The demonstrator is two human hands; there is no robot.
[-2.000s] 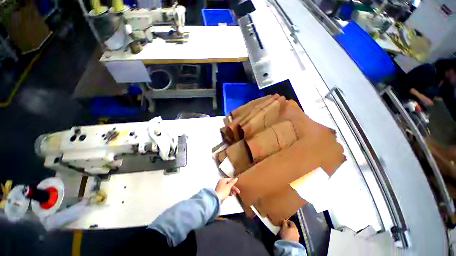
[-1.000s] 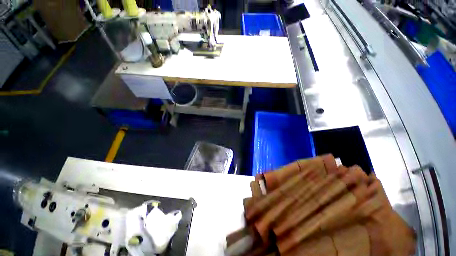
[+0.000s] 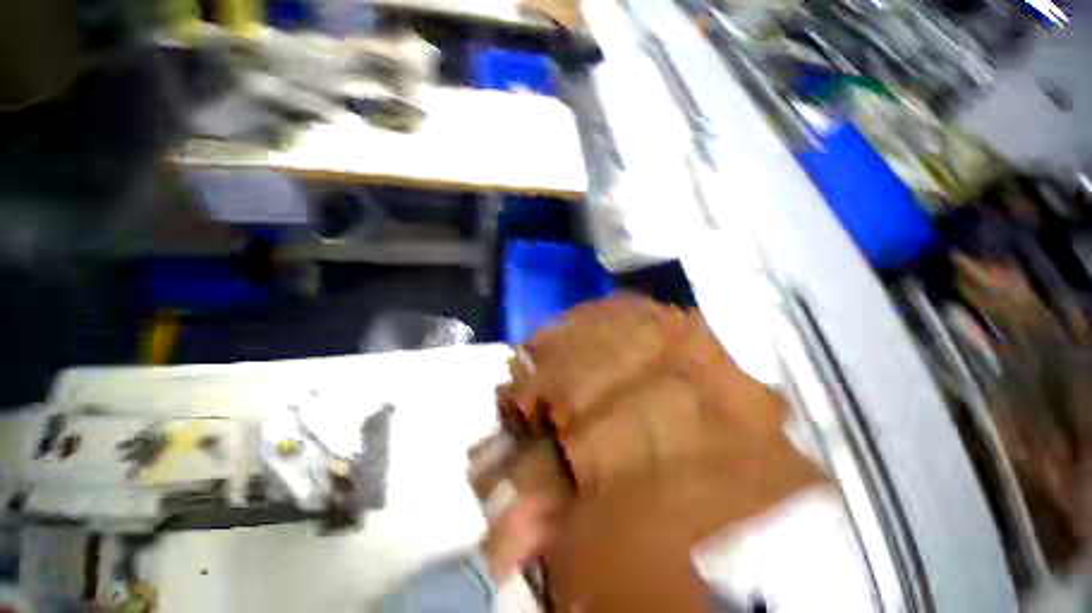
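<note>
A pile of brown panels (image 3: 671,443) lies at the right end of the white machine table, its edges overlapping. My left hand (image 3: 523,527) is at the pile's near left edge, blurred; whether its fingers grip a panel cannot be told. A blue-grey sleeve shows below it. My right hand is not in view. A white sheet (image 3: 790,557) lies over the near right part of the pile.
A white sewing machine (image 3: 168,467) stands on the table (image 3: 275,575) at left. Beyond are a blue bin (image 3: 551,285), a clear tray (image 3: 417,332) and another machine table (image 3: 479,144). A long white counter (image 3: 826,275) with a rail runs along the right; a person is across it.
The view has swung and is blurred. The brown pile and white sheet show more fully, and my left hand has come into view at the pile's left edge.
</note>
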